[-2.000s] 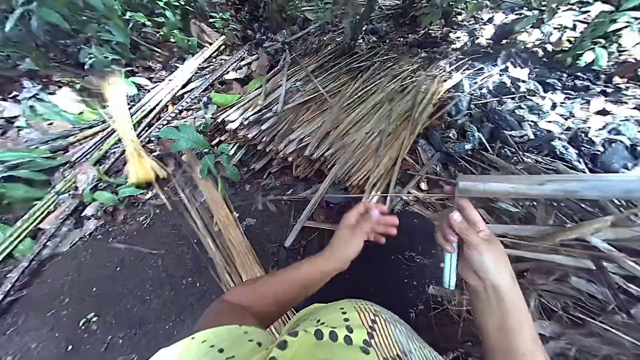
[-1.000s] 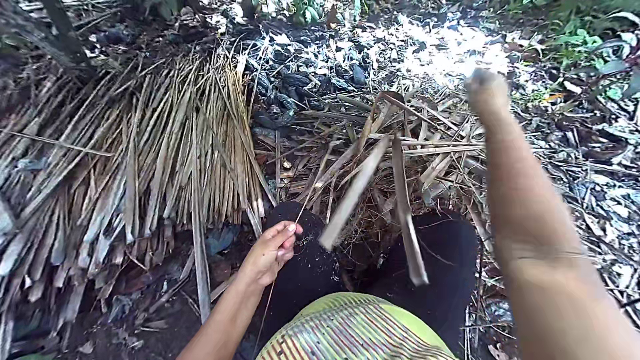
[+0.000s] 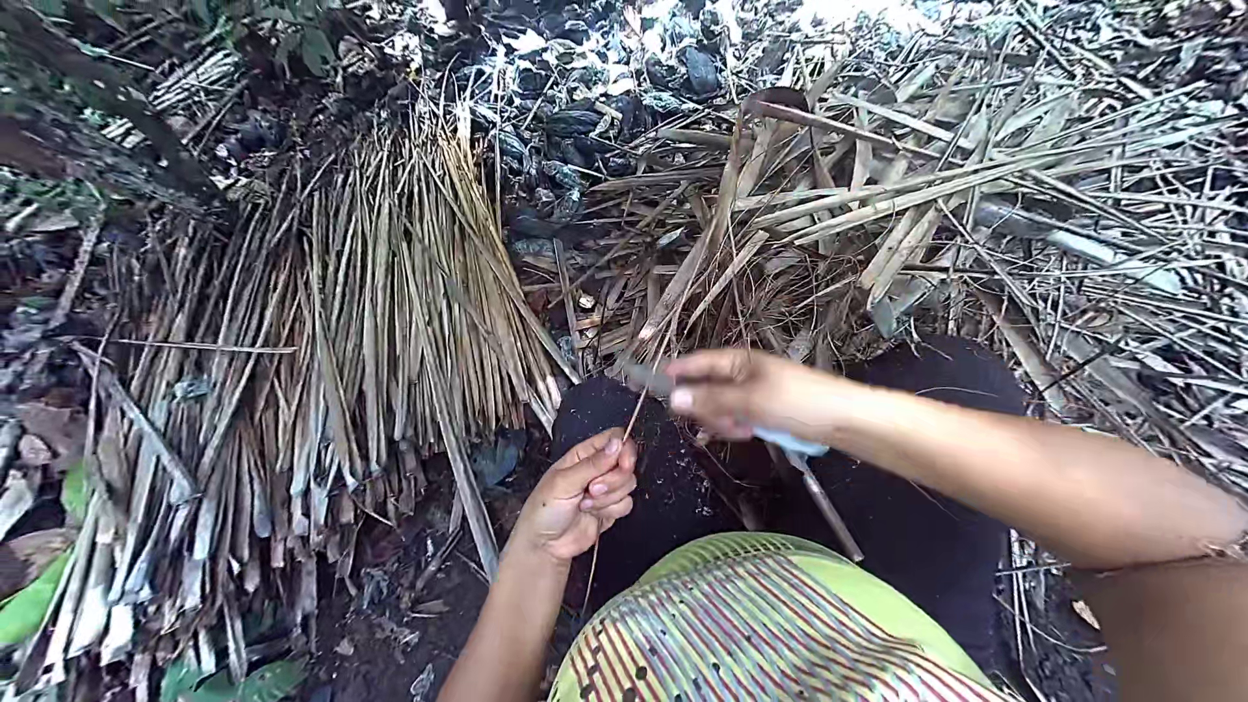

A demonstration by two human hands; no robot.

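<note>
My left hand (image 3: 583, 489) is closed on a thin brown plant strip (image 3: 636, 409), which runs up from the fist and hangs below it. Just above and to the right, my right hand (image 3: 746, 393) grips a knife with a pale blue handle (image 3: 790, 442); its short, blurred blade (image 3: 646, 378) points left and meets or crosses the strip. Both hands are over my dark-trousered knees. Beyond them, long dry leaf strips (image 3: 707, 244) stand out of a heap of dry plant scraps.
A broad pile of cut dry stalks (image 3: 361, 322) lies on the left. Dry strips and twigs (image 3: 1053, 195) are heaped at the right. Dark husks and leaf litter (image 3: 585, 97) cover the ground ahead, with a dark branch (image 3: 127, 107) at upper left.
My right hand, raised far out at the upper right one second ago, is back beside my left hand. The two loose strips over my lap are gone from there. The view has swung right since two seconds ago.
</note>
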